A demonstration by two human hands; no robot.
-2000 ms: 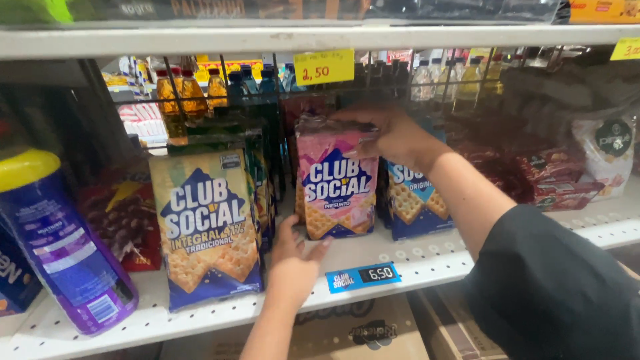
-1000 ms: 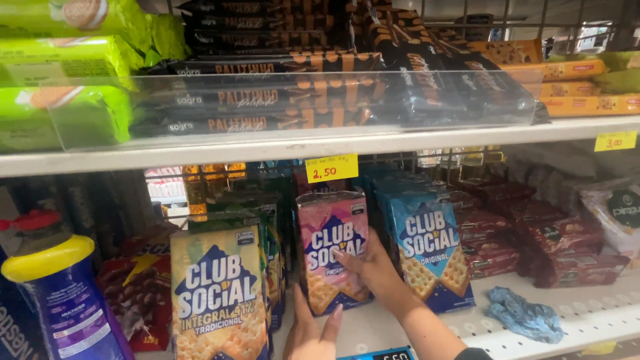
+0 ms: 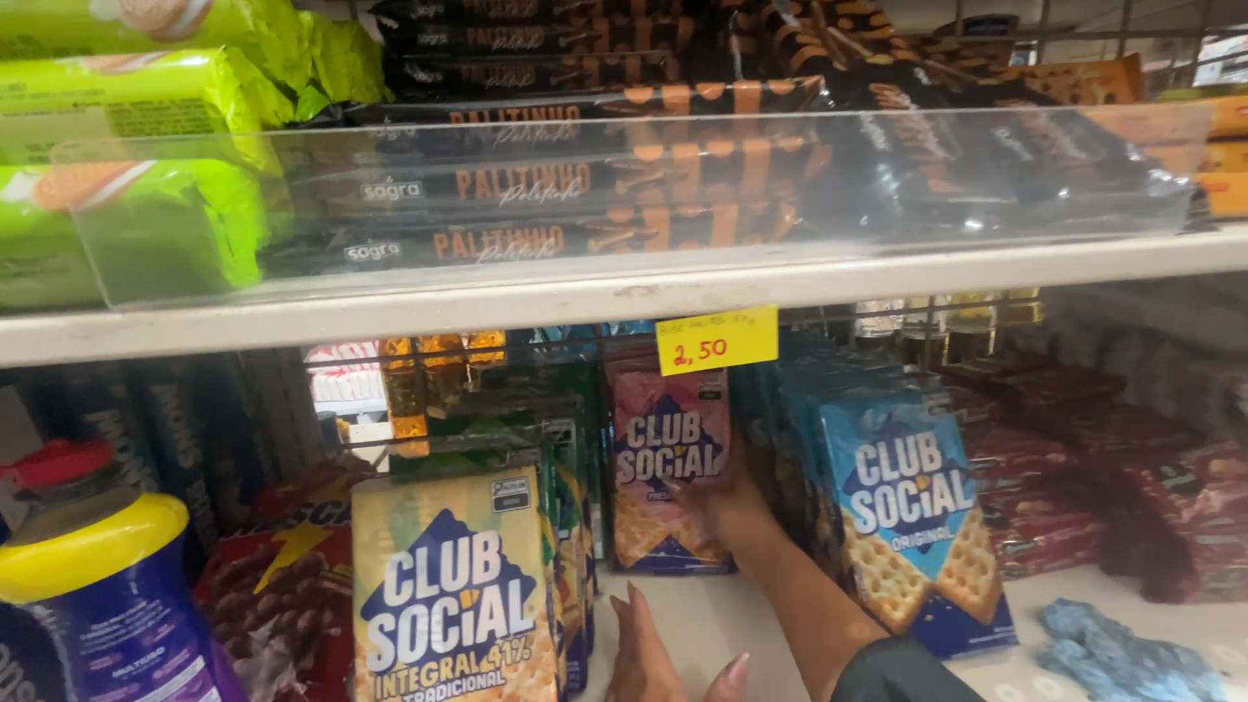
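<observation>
My right hand [image 3: 733,502] lies against the front and right edge of a pink Club Social cracker pack [image 3: 671,458], which stands upright farther back on the lower shelf. Whether the fingers grip it is unclear. Below, my left hand [image 3: 651,653] is partly cut off by the bottom edge, its fingers apart and nothing in them. To the left stands a yellow-beige Club Social pack [image 3: 453,585], with green packs [image 3: 570,487] behind it. On the right a blue Club Social pack [image 3: 912,517] leans at the front of its row.
A white upper shelf edge [image 3: 546,312] with a clear plastic guard crosses above, holding dark Palitinho packs [image 3: 526,185]. A yellow-lidded bottle [image 3: 97,585] stands at left. Dark red packs [image 3: 1024,487] and a crumpled blue cloth-like item [image 3: 1121,653] are at right.
The pink pack, at the shelf front two seconds ago, now stands farther back. My right hand has moved from its top to its front and right edge. The view has shifted to show the upper shelf.
</observation>
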